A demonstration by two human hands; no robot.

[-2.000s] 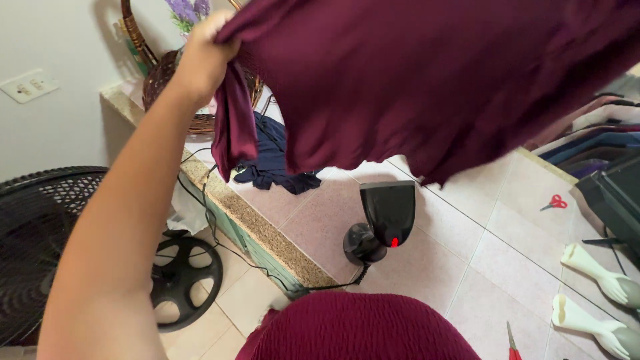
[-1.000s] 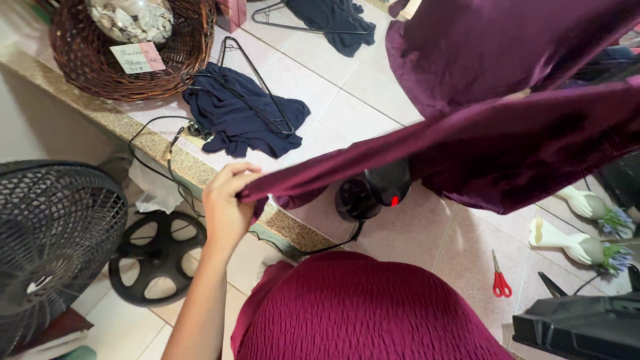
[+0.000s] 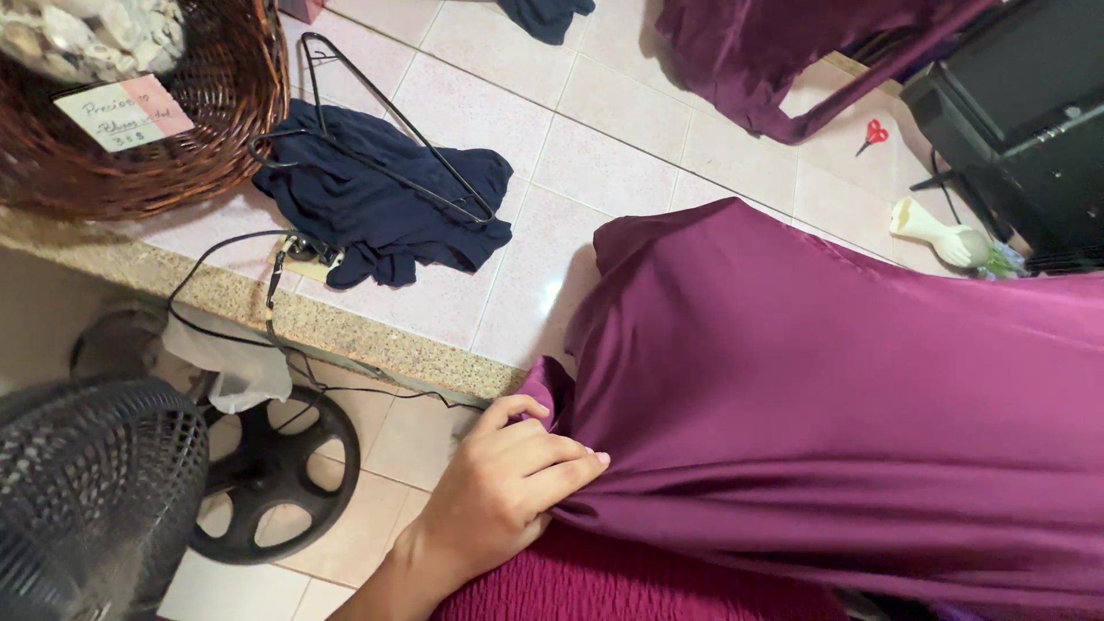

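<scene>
My left hand (image 3: 517,479) grips the edge of a purple satin cloth (image 3: 776,371) at lower centre. The cloth stretches from my fingers to the right edge of the view, over the tiled counter and against my maroon shirred top (image 3: 638,578). My right hand is not in view. Beyond the cloth, at the upper right, hangs another dark purple stretch of fabric (image 3: 733,69); whether it joins the held cloth I cannot tell. A navy garment (image 3: 379,207) lies crumpled on the counter, with a black hanger (image 3: 397,116) on top of it.
A wicker basket (image 3: 233,147) with a handwritten card stands upper left. Red scissors (image 3: 875,134), a pale hand-shaped ornament (image 3: 936,228) and a black case-like object (image 3: 1018,129) are at the right. Cables cross the granite edge (image 3: 414,358). A black fan (image 3: 95,500) stands lower left.
My left hand has come down from high up, bringing the cloth's edge close to my body. The cloth now covers the place where the black device with a red light showed.
</scene>
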